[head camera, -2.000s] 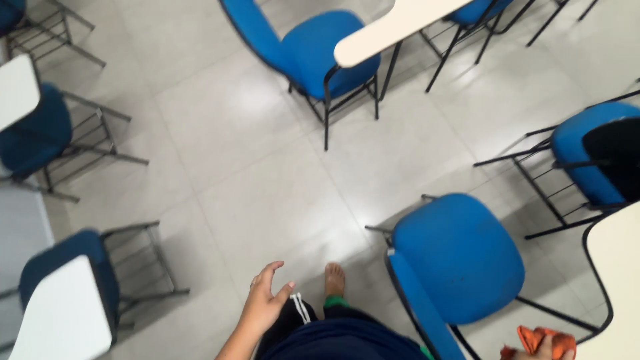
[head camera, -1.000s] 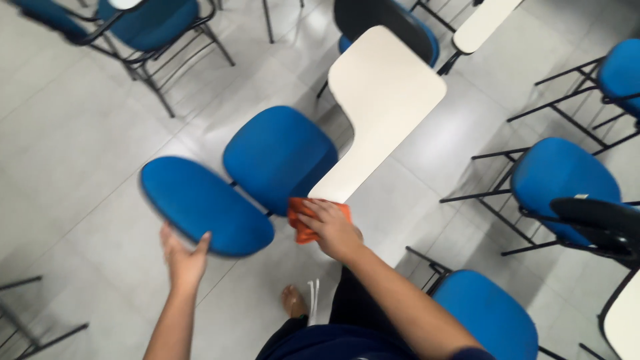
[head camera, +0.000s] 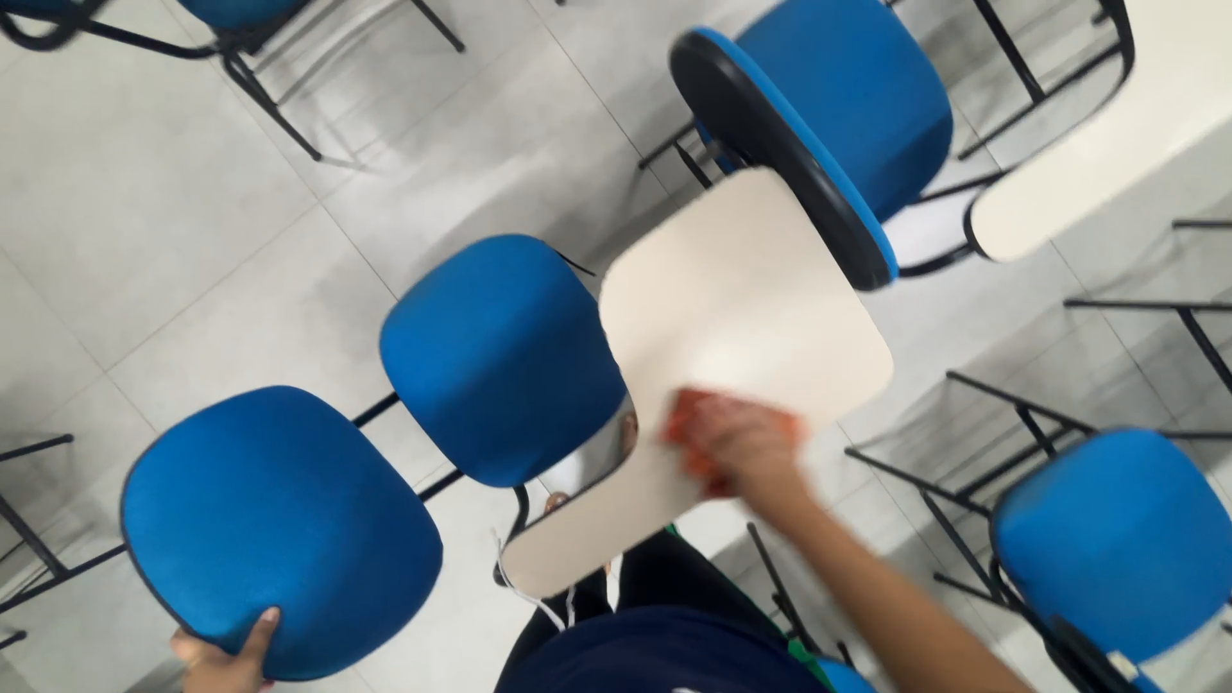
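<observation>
My right hand (head camera: 746, 443), blurred, presses an orange cloth (head camera: 698, 462) on the cream writing tablet (head camera: 741, 279) of a tablet-arm chair, near where the tablet narrows. At the lower left, my left hand (head camera: 231, 659) grips the lower edge of the same chair's blue backrest (head camera: 279, 529), the thumb on its face and the other fingers mostly hidden behind it. The chair's blue seat (head camera: 505, 361) lies between backrest and tablet.
Another blue chair (head camera: 837, 106) stands right behind the tablet, its black-backed backrest close to the tablet's edge. A second cream tablet (head camera: 1078, 173) is at the upper right. More chairs with black metal legs stand at the right (head camera: 1116, 539) and upper left. Grey floor tiles (head camera: 221, 212) show between them.
My left hand, beside the backrest a second ago, now holds its edge. My right hand with the cloth has moved from the tablet's narrow end towards its wide part. The view has shifted strongly.
</observation>
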